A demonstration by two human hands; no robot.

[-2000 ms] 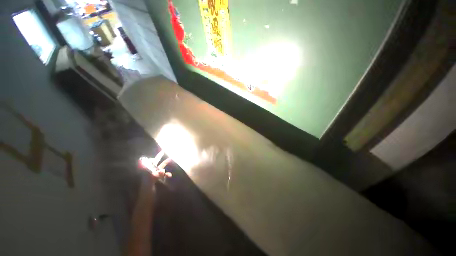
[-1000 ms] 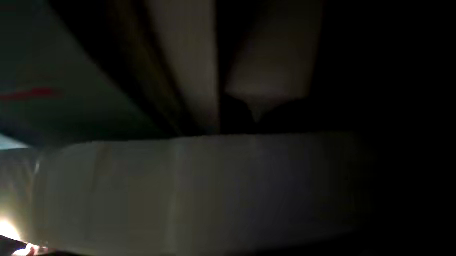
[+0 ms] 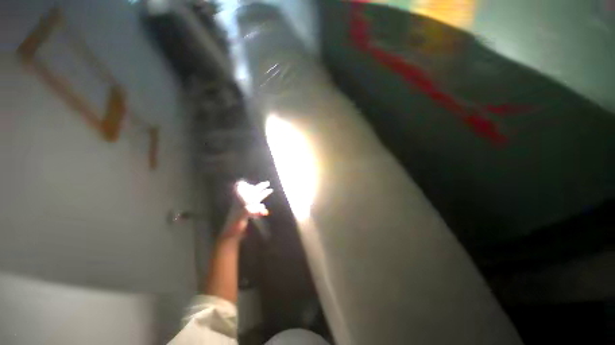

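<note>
A long white plastic-wrapped bundle (image 3: 384,236) runs from the top centre to the bottom right, with shiny wrinkled film at its far end and a strong glare on its left side. My left hand (image 3: 253,199) is beside the bundle's left edge, brightly overexposed, with some fingers spread. Whether it holds a small light cannot be told, and no clear contact with the bundle shows. My left forearm has a pale sleeve. My right hand is not in view.
A dark green door or panel (image 3: 553,114) with red and yellow marks stands to the right. A pale surface (image 3: 81,202) with brown-yellow tape marks and a small metal latch (image 3: 179,216) is on the left. A bright opening is at the top. The lower right is very dark.
After the view swung to a dark area, the passage side shows again. The bundle has gone from lying across the picture to slanting. My left hand has come from the lower left corner towards the centre.
</note>
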